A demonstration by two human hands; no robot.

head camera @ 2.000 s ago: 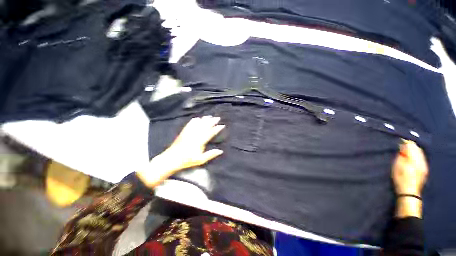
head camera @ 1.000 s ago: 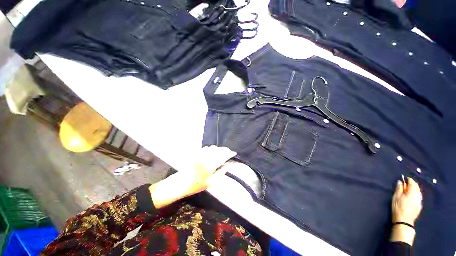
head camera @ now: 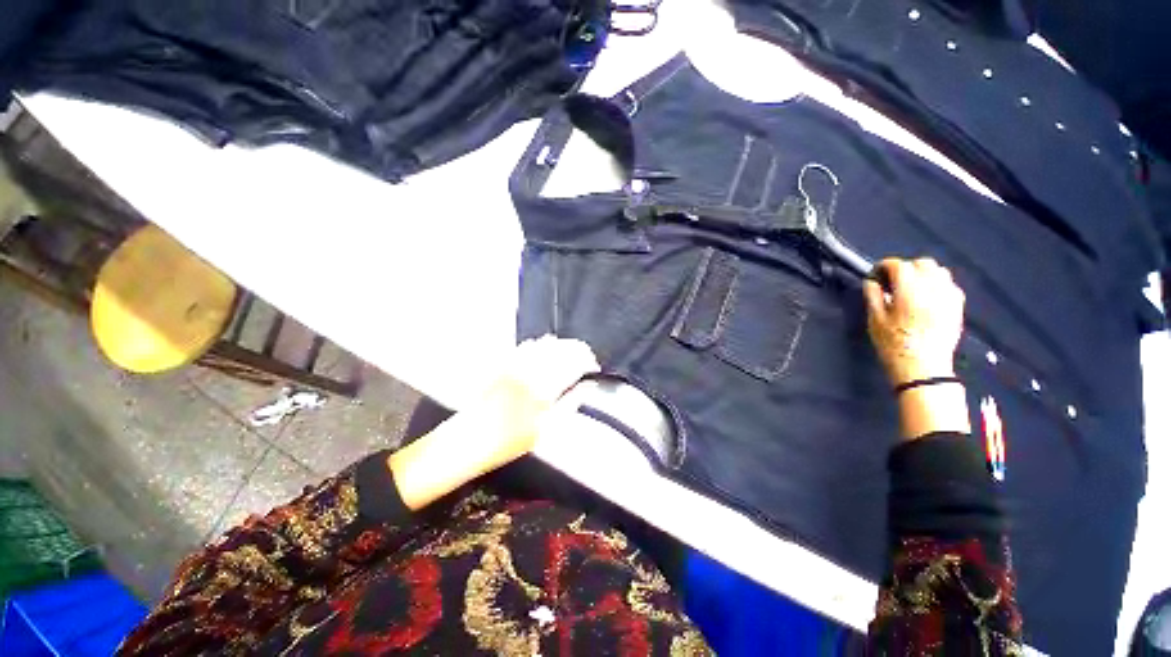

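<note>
A dark denim dress (head camera: 796, 436) lies on the white table, collar to the left, its button row running down to the right. My right hand (head camera: 914, 321) is closed on the right arm of a black clothes hanger (head camera: 837, 241) lying over the placket. My left hand (head camera: 546, 383) rests at the near shoulder edge, by the armhole (head camera: 629, 413); its fingertips are bunched and blurred, so I cannot tell if they pinch the cloth. Red-and-white thread snips (head camera: 993, 438) lie on the dress beside my right sleeve. A stitched chest pocket (head camera: 767, 330) shows below the placket.
A dark garment pile (head camera: 385, 77) lies at the upper left, with hanger hooks (head camera: 633, 18). Another buttoned dress (head camera: 1027, 154) lies across the far side. A round wooden stool (head camera: 161, 300) and blue crate (head camera: 77, 616) stand at the left.
My right hand has moved up and left from the lower placket to the hanger and taken hold of it. The snips now lie on the cloth. My left hand stays near the shoulder.
</note>
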